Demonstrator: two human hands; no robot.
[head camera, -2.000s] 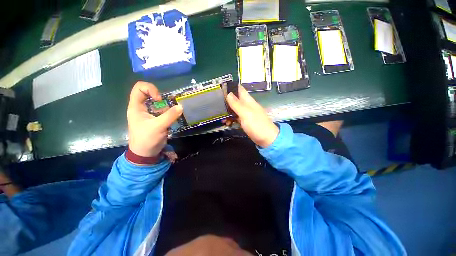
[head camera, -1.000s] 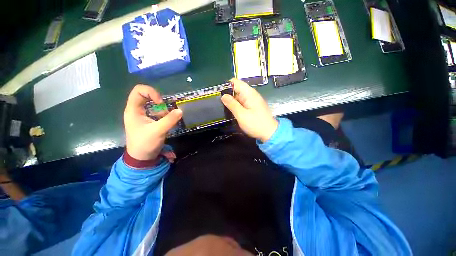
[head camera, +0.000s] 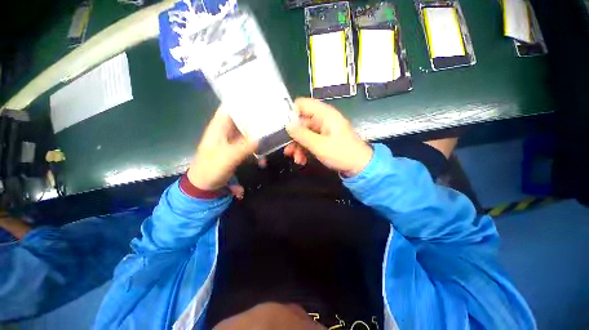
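Note:
A phone body (head camera: 253, 90) is held up at a slant above the bench's front edge. Its face is washed out white by glare, and its lower end is dark. My left hand (head camera: 221, 149) holds its lower left edge. My right hand (head camera: 329, 136) grips its lower right edge with thumb and fingers. The far end of the phone body overlaps the blue parts bin (head camera: 173, 51), which is heaped with small white strips (head camera: 187, 32). The phone body hides part of the bin.
Several open phone bodies with batteries lie at the back, one of them here (head camera: 328, 58). A white sheet (head camera: 92, 93) lies at left. A whitish rail (head camera: 97, 45) crosses behind. A neighbouring person's blue sleeve (head camera: 58, 264) shows at lower left.
The phone body has turned from nearly level to steeply slanted, its far end swinging up toward the bin. My left hand has moved right, to its lower end. The view has shifted slightly.

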